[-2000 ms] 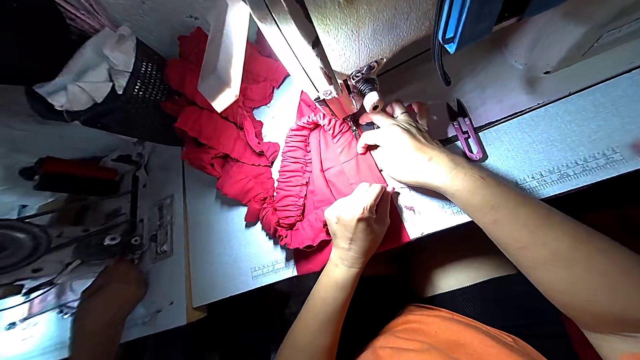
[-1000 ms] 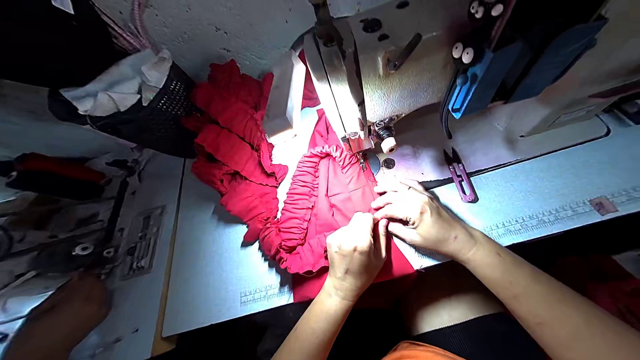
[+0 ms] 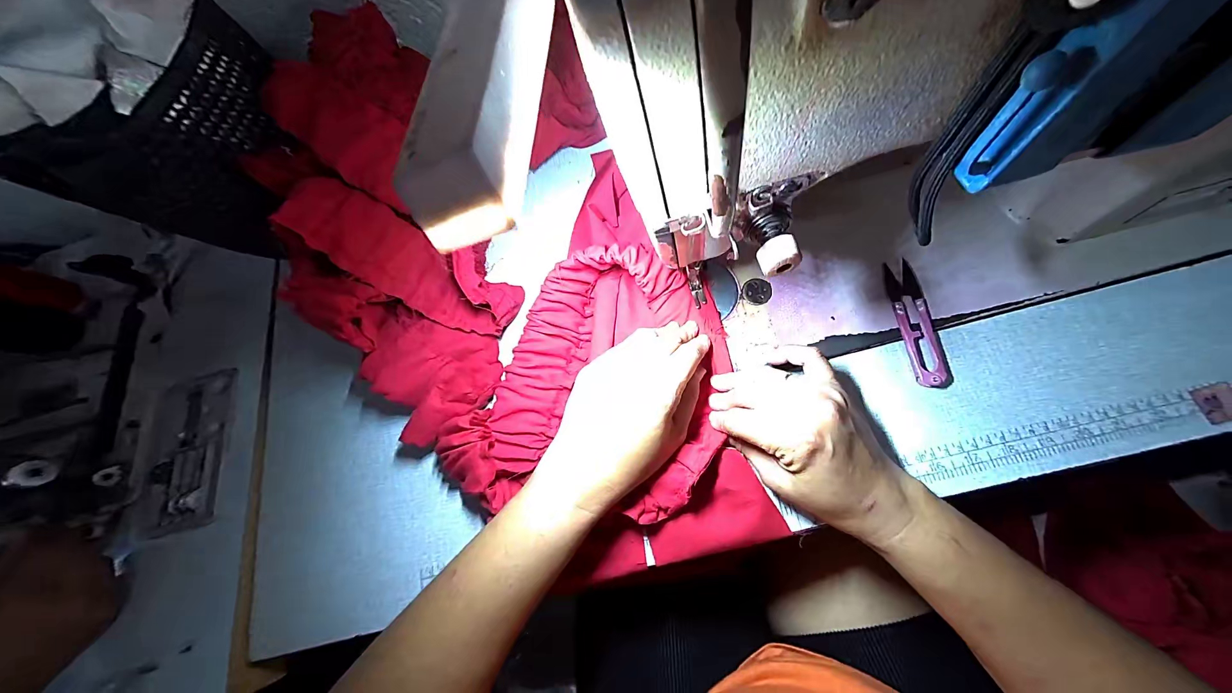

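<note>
Red fabric with a gathered, ruffled band (image 3: 544,371) lies under the presser foot (image 3: 698,289) of a sewing machine (image 3: 664,106). My left hand (image 3: 640,404) rests on the fabric just in front of the foot, its fingertips bent down onto the cloth; whether it pinches the cloth is hidden. To the right, my right hand (image 3: 799,423) has its fingertips at the fabric's right edge, thumb and fingers closed on it. More red ruffled cloth (image 3: 385,279) trails off to the left and behind the machine head. Purple-handled thread snips (image 3: 919,337) lie to the right of my right hand.
A black mesh basket (image 3: 207,106) with pale cloth stands at the back left. At the far left are another machine (image 3: 96,414) and a person's hand (image 3: 58,592). A blue holder (image 3: 1025,106) is at the upper right. A ruler scale (image 3: 1068,433) runs along the front edge.
My left hand has moved forward over the fabric, nearer the presser foot. My right hand has drawn back from beside the foot to the cloth's right edge. The view has shifted closer.
</note>
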